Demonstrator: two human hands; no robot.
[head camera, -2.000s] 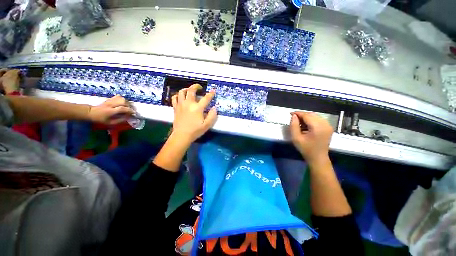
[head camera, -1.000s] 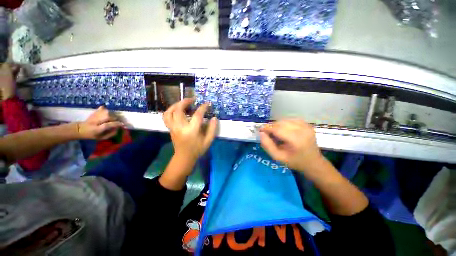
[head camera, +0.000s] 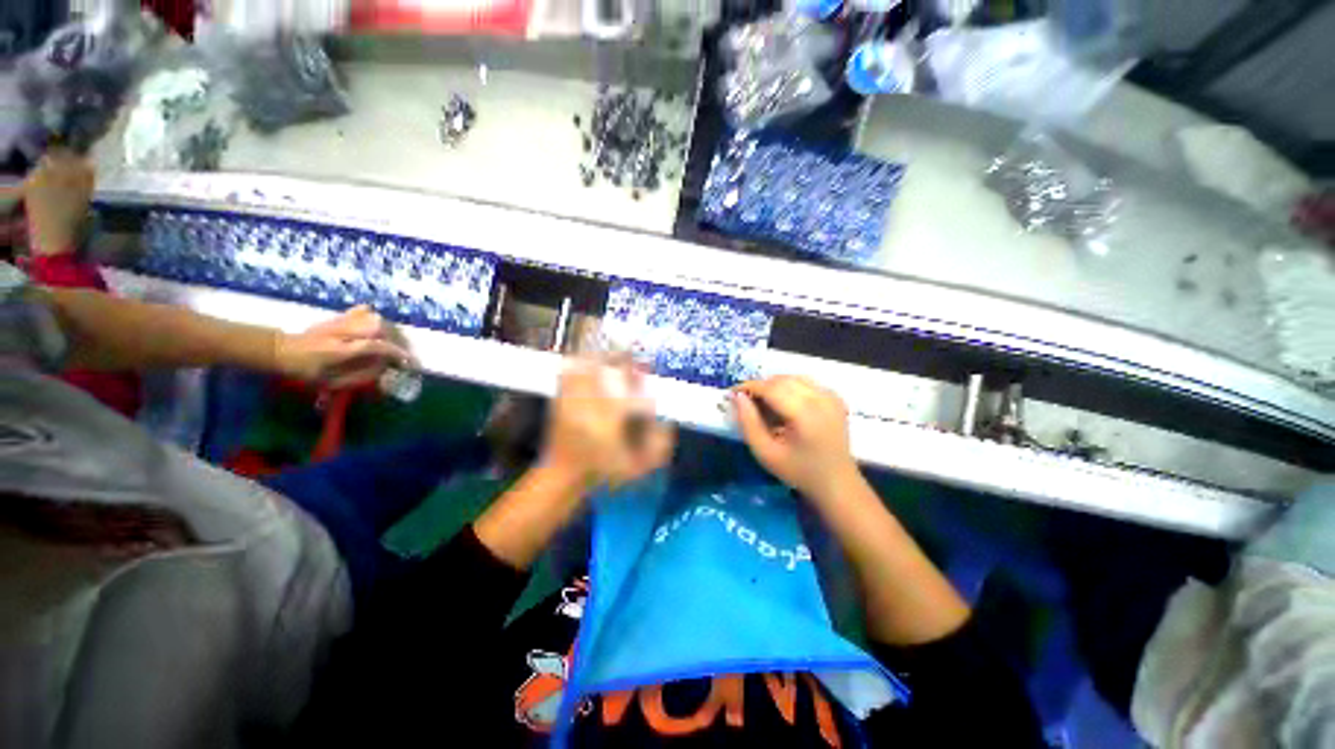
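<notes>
A blue circuit board panel (head camera: 685, 334) lies between the two pale rails in front of me. My left hand (head camera: 608, 422) is blurred at the near rail, just below the panel's left end; whether it holds anything cannot be told. My right hand (head camera: 795, 424) is over the near rail at the panel's right end, with thumb and fingertips together; anything between them is too small to see. A longer row of blue boards (head camera: 322, 271) lies between the rails to the left.
Behind the rails are a blue board stack (head camera: 805, 201), dark loose components (head camera: 630, 139), a small component pile (head camera: 457, 119) and a bag of silvery parts (head camera: 1057, 193). A neighbour's hand (head camera: 344, 348) is at the left. Metal rods (head camera: 991, 407) stand in the rail gap.
My left hand has drawn back from the panel's left end to the near rail. My right hand has moved left along the near rail since the earliest frame. The camera view has shifted.
</notes>
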